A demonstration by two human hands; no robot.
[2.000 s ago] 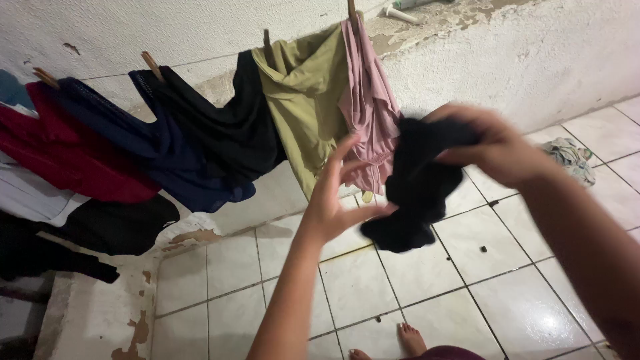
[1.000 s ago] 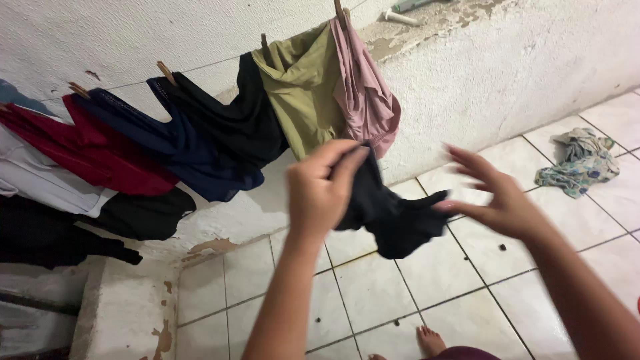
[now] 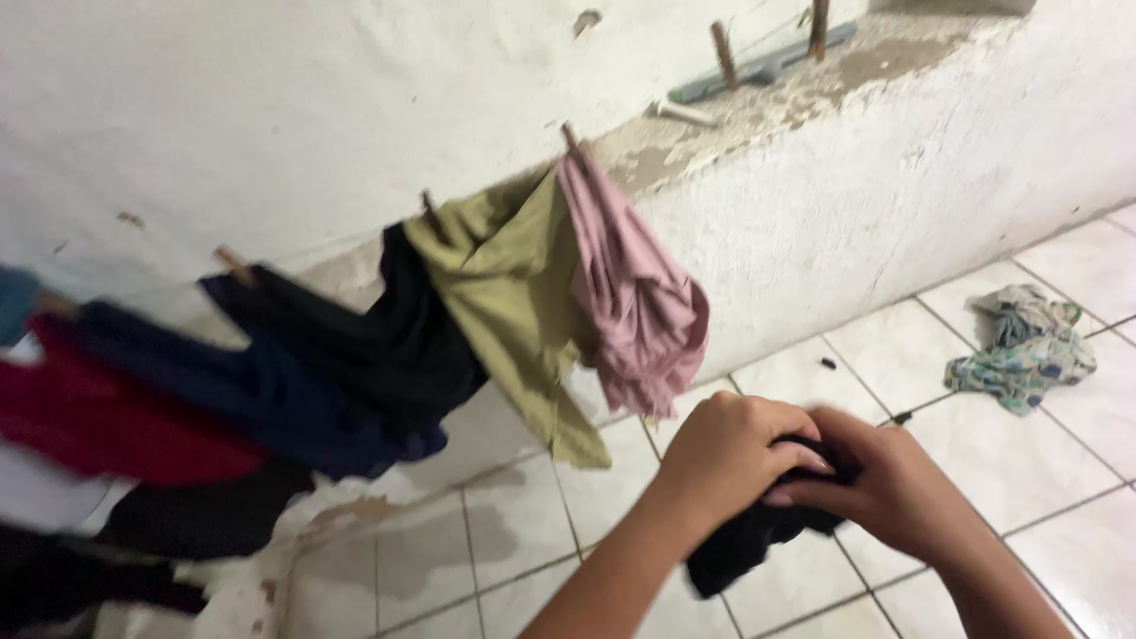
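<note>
Both hands grip a black cloth garment (image 3: 741, 550) at the lower centre right, its lower part hanging below the fingers. My left hand (image 3: 741, 453) and my right hand (image 3: 887, 479) meet at its upper edge, fingers curled into the fabric. Up and to the left, a pink garment (image 3: 635, 293) and an olive green garment (image 3: 510, 293) hang from a line by wooden clothespins (image 3: 571, 138). Farther left on the line are a black garment (image 3: 364, 337), a navy one (image 3: 222, 382) and a dark red one (image 3: 115, 408).
A low white wall (image 3: 887, 195) with a chipped ledge runs behind the line. Two more clothespins (image 3: 723, 55) stand above the ledge, near a white plastic piece (image 3: 683, 113). A crumpled patterned cloth (image 3: 1021, 351) lies on the tiled floor (image 3: 790, 377) at the right.
My hands have come together on the black garment; a second ago my right hand was apart from my left, its fingers spread. The view has shifted toward the right end of the line.
</note>
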